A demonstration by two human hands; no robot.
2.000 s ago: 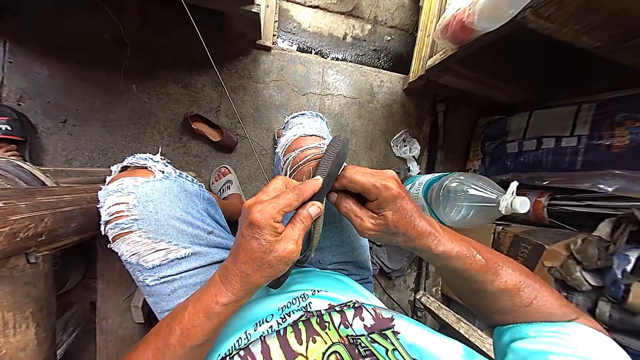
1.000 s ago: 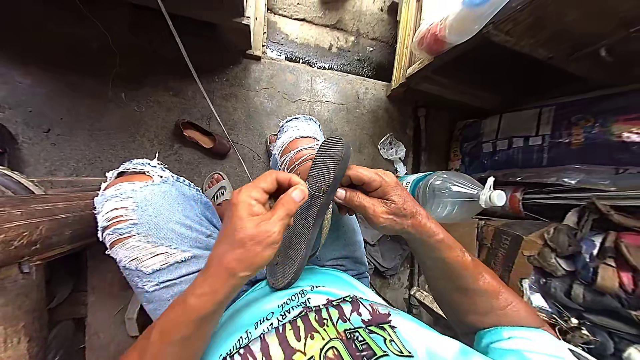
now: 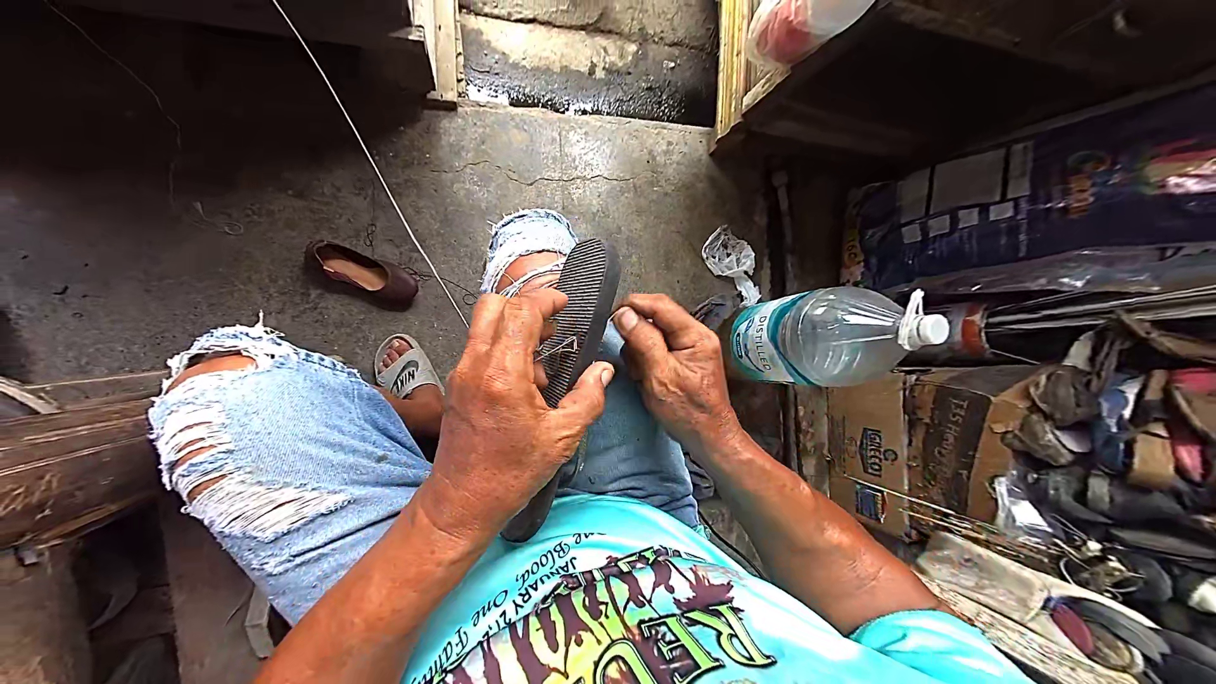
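A dark sandal with a ribbed rubber sole (image 3: pixel 589 285) is tilted upright above my lap, its sole facing up and to the left. My left hand (image 3: pixel 522 399) grips it around the middle, with the thumb on the near edge and the fingers across the sole. A thin thread (image 3: pixel 560 350) shows on the sole by my fingers. To the right of the sandal, apart from it, is my right hand (image 3: pixel 670 366), its thumb and forefinger pinched together. What is between those fingertips is too small to tell.
A brown slip-on shoe (image 3: pixel 361 274) lies on the concrete floor. At right are a large plastic bottle (image 3: pixel 836 337), a cardboard box (image 3: pixel 869 451) and a heap of shoe parts (image 3: pixel 1121 446). A pale cord (image 3: pixel 356 133) runs diagonally down toward my left hand.
My right hand has come away from the sandal, which it touched in both earlier frames. My left hand now wraps across the sole; one second ago it pinched at the sole's left side.
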